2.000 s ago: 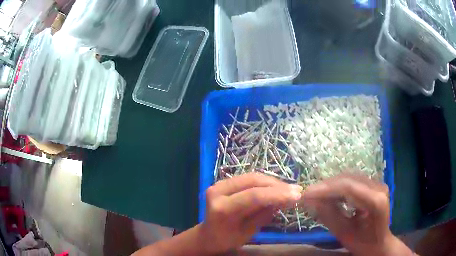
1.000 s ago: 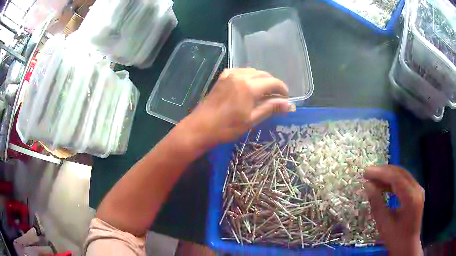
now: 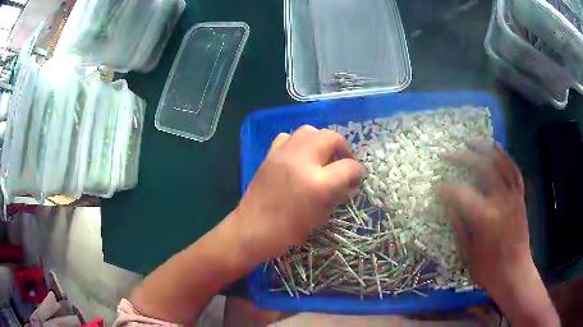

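The blue parts tray (image 3: 256, 137) holds a loose heap of thin metal pins (image 3: 351, 258) at left and a heap of tiny white plastic sleeves (image 3: 409, 156) at right. My left hand (image 3: 303, 182) is over the upper left of the tray, above the pins, thumb and fingers bent together; whether it holds anything cannot be seen. My right hand (image 3: 482, 204) is blurred over the right side of the sleeves, its fingers apart at the heap; what it holds cannot be told. The open clear box (image 3: 348, 38) stands behind the tray with a few pins at its near end.
A clear box lid (image 3: 201, 80) lies left of the open box. Stacked cloudy plastic boxes (image 3: 73, 137) stand at far left, with more behind. Clear tubs (image 3: 534, 57) stand at the back right. A flat black object (image 3: 562, 191) lies right of the tray.
My left hand has come back from the open box's near edge to over the tray. My right hand has moved up and slightly left over the sleeves. The camera view has shifted.
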